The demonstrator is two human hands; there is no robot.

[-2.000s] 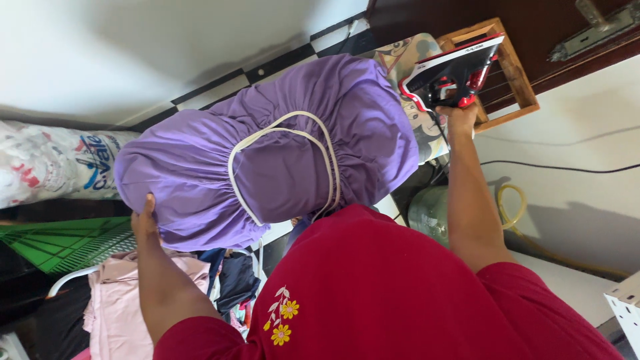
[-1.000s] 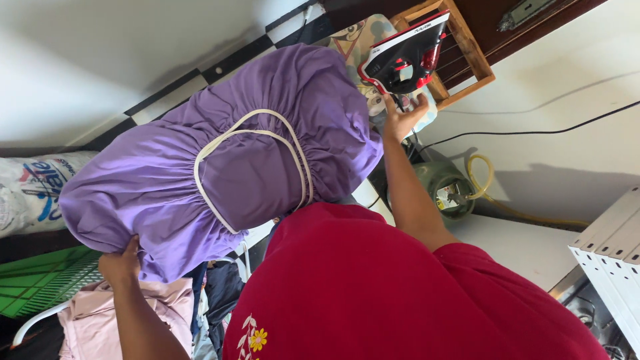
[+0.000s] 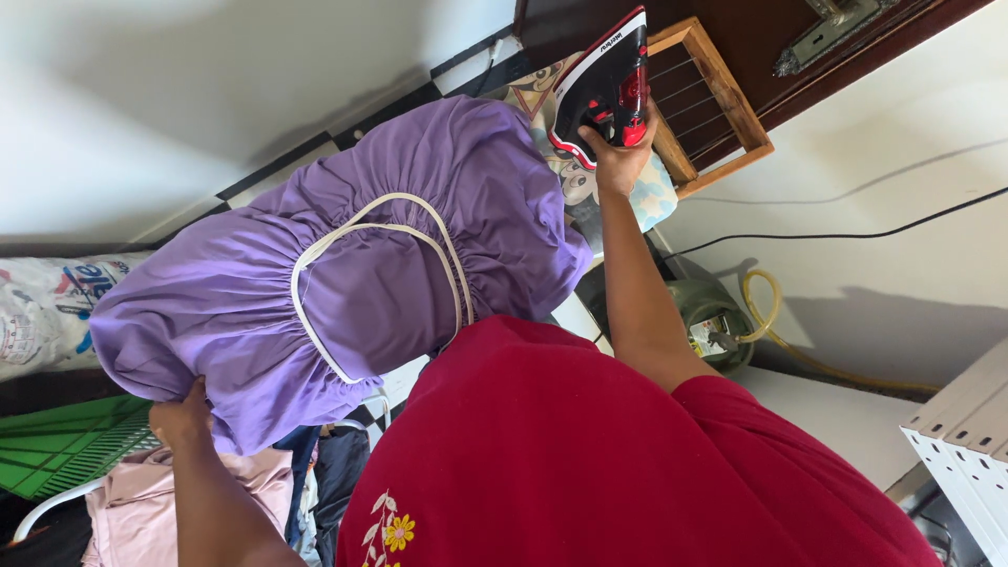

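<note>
A purple gathered cloth with a pale elastic or piped edge, maybe a fitted sheet [image 3: 378, 291], lies spread over a surface in front of me; what is under it is hidden. At its lower left, my left hand [image 3: 183, 416] grips the edge of the cloth. Beyond the cloth's right end, my right hand [image 3: 626, 153] holds a black and red clothes iron [image 3: 602, 94] by its handle, its soleplate turned up and to the left. Below the iron is a patterned padded cover [image 3: 654, 193] with cartoon figures.
A wooden frame with wires [image 3: 740, 126] leans near the brown door. To the right are a black cord [image 3: 827, 235] and a gas cylinder [image 3: 713, 323] with a yellow hose. Lower left, a green plastic basket [image 3: 79, 441] stands beside pink clothing [image 3: 134, 504]. White perforated metal [image 3: 961, 449] juts in at lower right.
The iron has been tipped more upright in my right hand. My left hand stays at the lower left of the purple cloth, which looks much the same.
</note>
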